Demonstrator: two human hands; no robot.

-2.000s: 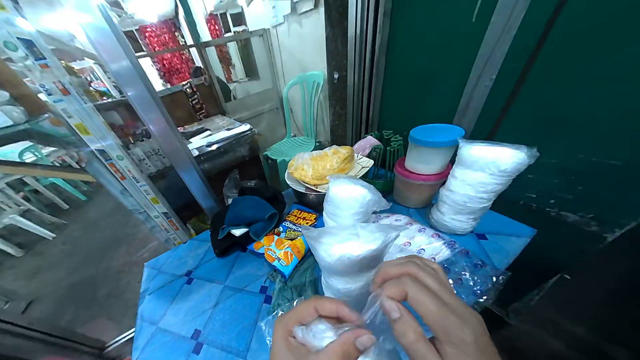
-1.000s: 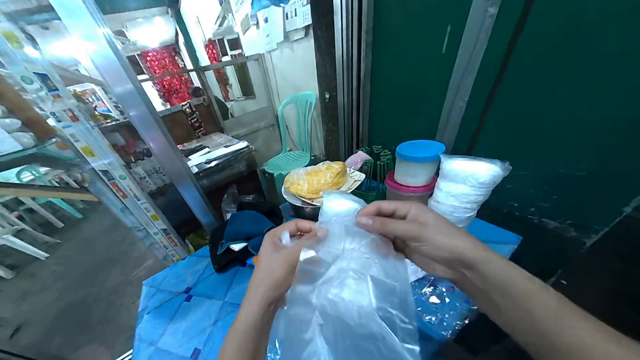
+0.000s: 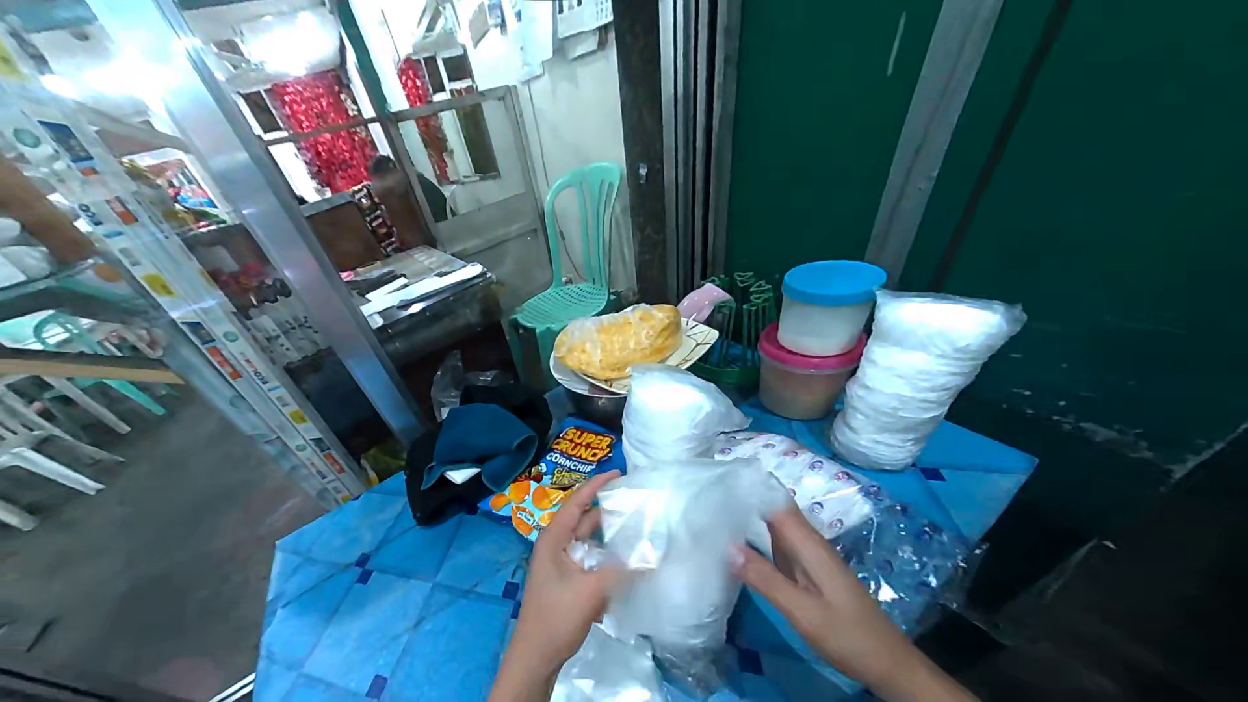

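A clear plastic bag with white contents [image 3: 673, 556] stands at the near middle of the table, blurred where it moves. My left hand [image 3: 570, 575] grips its left side. On its right side lies my right hand [image 3: 804, 575], fingers bent against the plastic; whether they grip it cannot be told. Just behind stands another white-filled plastic bag [image 3: 673, 414]. To the left of it is a blue snack packet [image 3: 575, 463]. A printed white pack in clear plastic [image 3: 804, 478] lies to the right. Crumpled clear plastic [image 3: 604, 673] shows below my hands.
The table has a blue tiled-pattern cover [image 3: 429, 595]. Around the far side are a dark cloth bundle [image 3: 478, 448], a bagged yellow food [image 3: 624, 341] on a plate, a blue-lidded tub [image 3: 829, 307] on a pink-lidded tub [image 3: 804, 375], and a tall white-filled bag [image 3: 921, 380]. A green chair [image 3: 580, 244] stands behind.
My hands have come down and nearer from the raised plastic bag of a second ago, and now sit on either side of the bag. The snack packet shows again.
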